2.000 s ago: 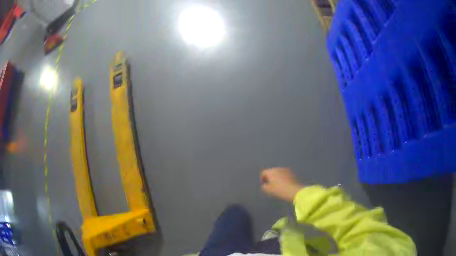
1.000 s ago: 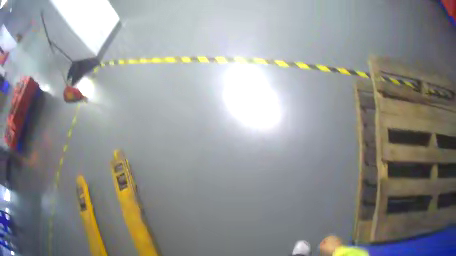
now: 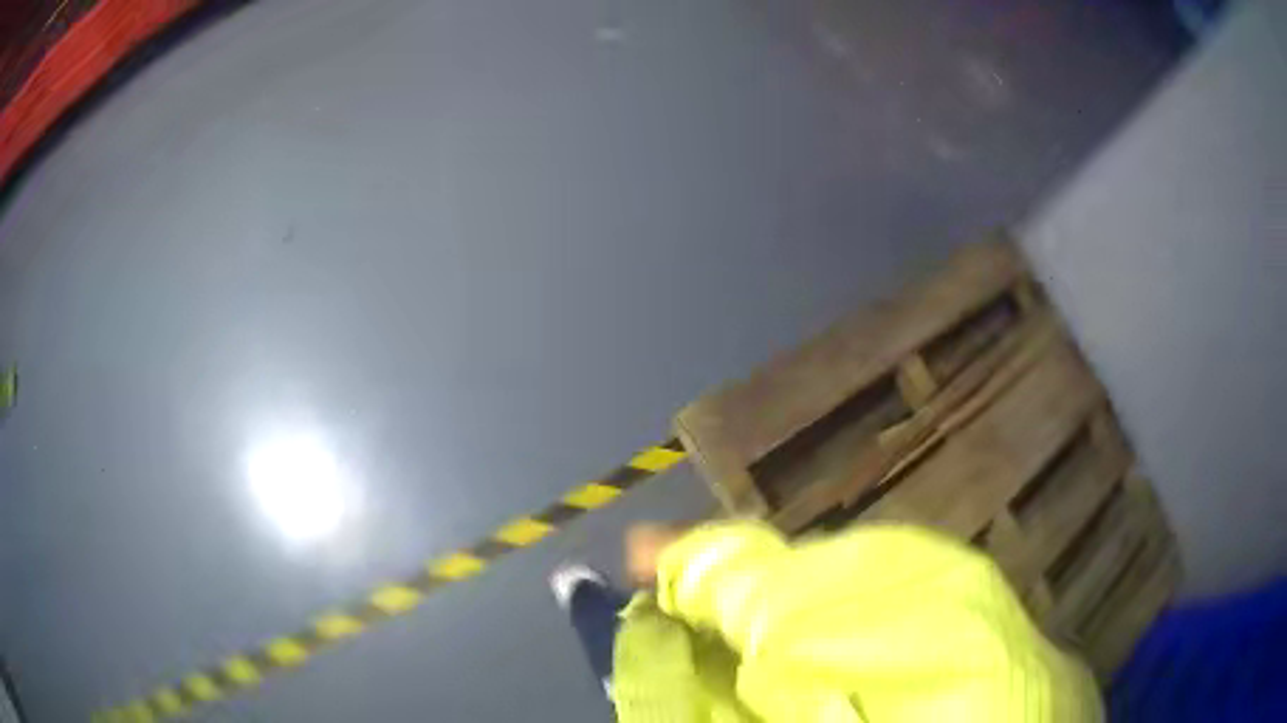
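Observation:
A brown slatted wooden pallet (image 3: 903,410) lies on the grey floor right of centre, close in front of me. My right hand (image 3: 649,551) shows small and blurred at the end of a yellow-green sleeve, near the pallet's left corner. The sleeve covers part of the pallet. Whether the fingers hold anything cannot be made out. My left hand is not in view. One dark trouser leg and a shoe with a white toe (image 3: 576,582) show left of the hand.
Black-yellow floor tape (image 3: 459,566) runs from the lower left to the pallet's left corner. A blue pallet (image 3: 1214,657) is at the lower right edge. A red object (image 3: 85,64) is at the upper left. A pale surface (image 3: 1200,311) lies beyond the pallet on the right.
The view has swung right and I have moved forward. The yellow forks have left the picture. The wooden pallet and the tape are nearer, and more of my sleeve shows.

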